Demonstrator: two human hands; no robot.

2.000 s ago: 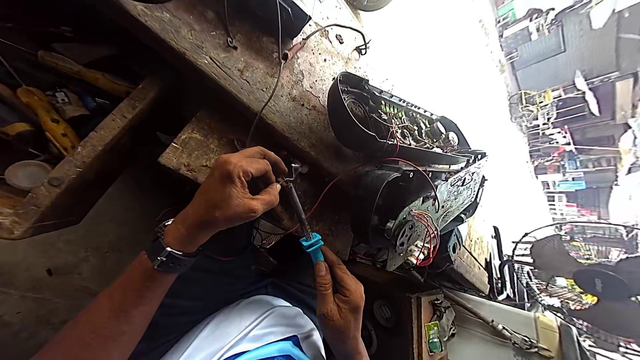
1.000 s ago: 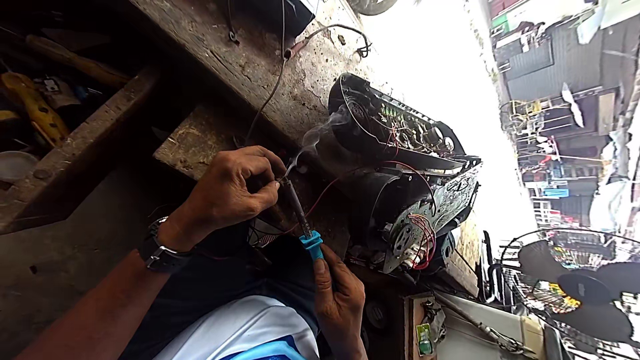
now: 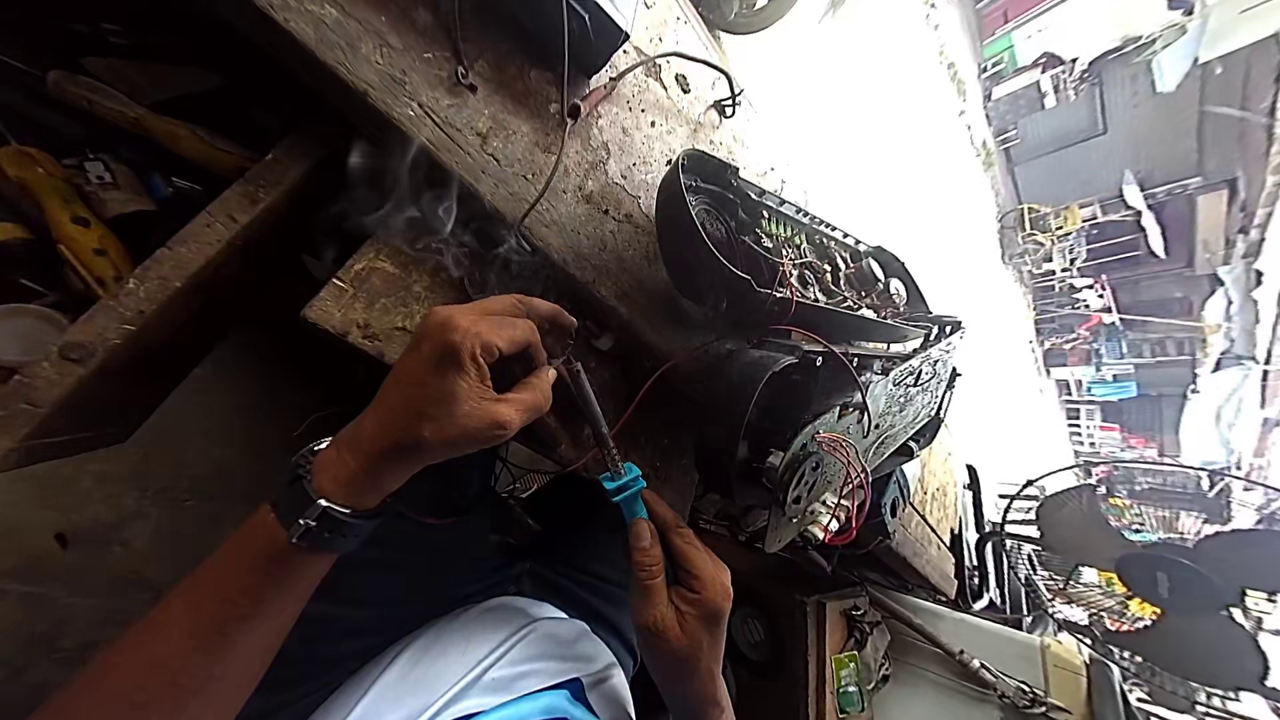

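Observation:
My right hand (image 3: 675, 590) grips the blue handle of a soldering iron (image 3: 598, 420), whose metal shaft points up and left. At its tip, my left hand (image 3: 470, 370) pinches something small between thumb and forefinger; what it is cannot be made out. Pale smoke (image 3: 430, 205) drifts up and left of that hand. To the right of both hands lies an opened black plastic housing (image 3: 700, 240) with a circuit board and thin wires inside. Below it is a black part with a metal plate (image 3: 800, 490) and red wires.
A worn wooden bench (image 3: 430, 120) runs diagonally behind my hands, with a cable (image 3: 590, 100) on it. On the left, a wooden drawer (image 3: 170, 290) holds a yellow-handled tool (image 3: 75, 220). A fan with dark blades (image 3: 1160, 580) stands at the lower right.
Smoke that rose by the tip and drifted right a second ago now drifts to the left. Both hands have stayed in nearly the same place, the iron still in my right hand.

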